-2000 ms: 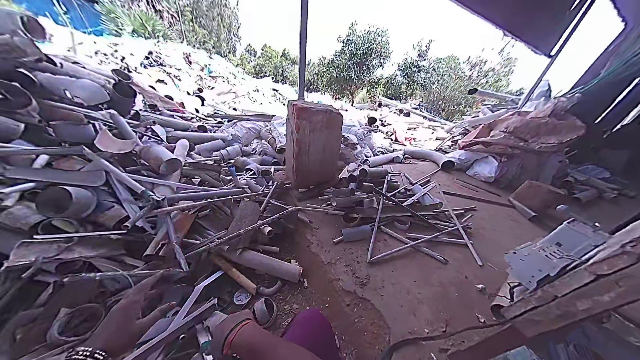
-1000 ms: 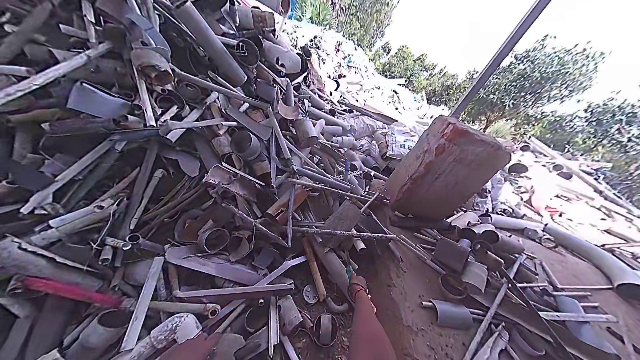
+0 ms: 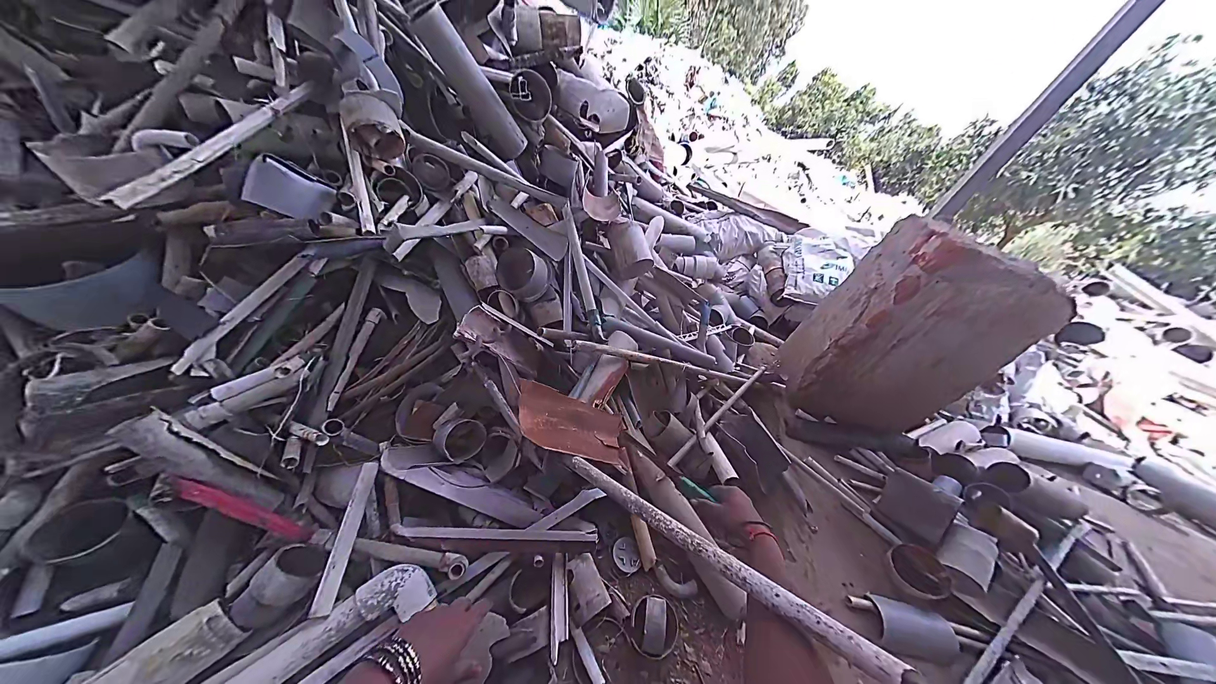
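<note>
My left hand (image 3: 445, 638), with bangles at the wrist, is low in the view beside a pale elbow pipe (image 3: 394, 591); its fingers are spread over a flat scrap piece. My right hand (image 3: 730, 511), with a red thread at the wrist, reaches into the heap at the centre. A green object (image 3: 696, 490) shows at its fingertips, though the grip is partly hidden. A long speckled pipe (image 3: 731, 570) slants across in front of my right forearm. An orange-brown sheet piece (image 3: 570, 421) lies up and left of that hand.
A large pile of scrap plastic pipes (image 3: 475, 104) rises on the left. A big concrete block (image 3: 926, 323) stands tilted in the view at right, by a metal pole (image 3: 1045, 104). More pipe offcuts (image 3: 912, 627) lie on the dirt ground at lower right.
The orange-brown sheet and long speckled pipe now lie across the heap near my right hand. My left hand has come into fuller view at the bottom. The view turned left from the first frame.
</note>
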